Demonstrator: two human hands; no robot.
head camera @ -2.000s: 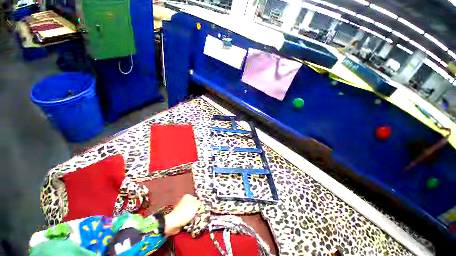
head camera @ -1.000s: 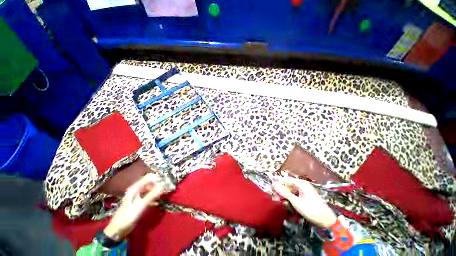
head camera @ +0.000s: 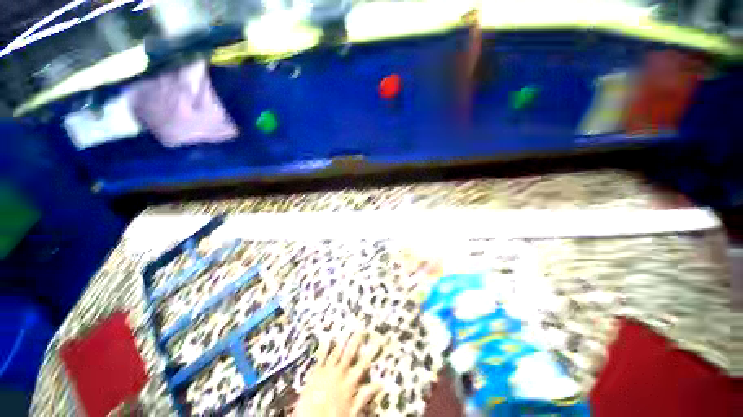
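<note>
The leopard-print sheet (head camera: 326, 281) covers the bed in front of me. The blue cutting die (head camera: 216, 305), an open frame with cross bars, lies on it at the left. My left hand (head camera: 338, 379) is at the bottom centre, just right of the die, fingers spread over the sheet and holding nothing visible. My right arm in a blue patterned sleeve reaches forward over the sheet; my right hand (head camera: 417, 265) is a pale blur near the long white bar (head camera: 489, 222), and its grip is hidden by the blur.
Red patches lie at the lower left (head camera: 104, 362) and lower right (head camera: 660, 379). The blue press body (head camera: 326, 130) spans the far side, with green and red round buttons and hanging papers (head camera: 183, 106). Part of a blue bin (head camera: 20, 346) shows at the left edge.
The view has swung and blurred. My right hand has left the red piece and scraps and reached forward. My left hand has let go of them and moved beside the die.
</note>
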